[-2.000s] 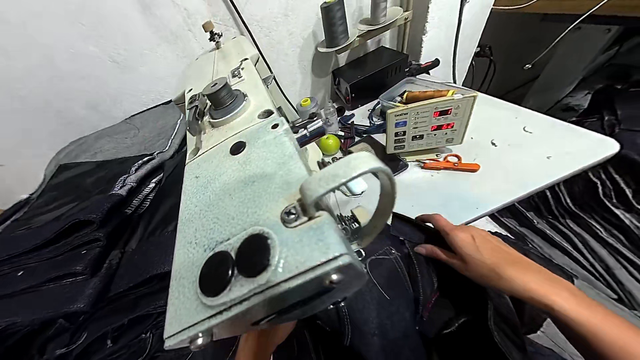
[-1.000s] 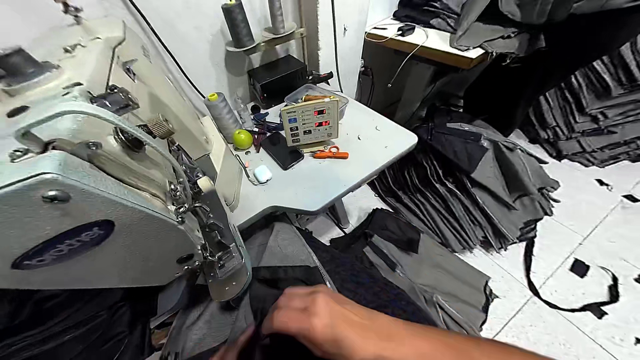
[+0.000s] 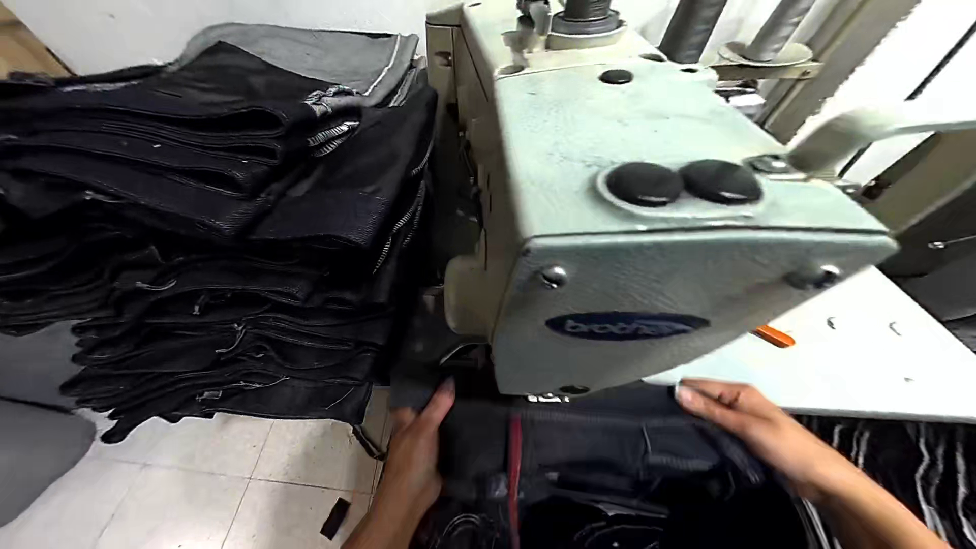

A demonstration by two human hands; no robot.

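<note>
A Brother industrial sewing machine (image 3: 618, 305) fills the upper middle of the head view. Under its head lies a dark denim garment (image 3: 595, 442) with a red seam line. My left hand (image 3: 419, 438) holds the garment's left edge, thumb on top, just below the machine. At the right, my right hand (image 3: 740, 419) grips the upper right edge of the same garment between thumb and fingers. The machine head hides the needle area.
Tall stacks of folded dark denim pieces (image 3: 229, 191) stand on the left. The white table (image 3: 854, 358) on the right bears an orange-handled tool (image 3: 774, 335). Thread cones (image 3: 690, 30) are behind the machine. More denim pieces (image 3: 915, 465) lie at the lower right. A dark scrap (image 3: 335, 518) is on the tiled floor.
The view has swung far to the left since one second ago. My left hand, mostly hidden before, now shows on the garment's left edge, and the garment is spread between both hands.
</note>
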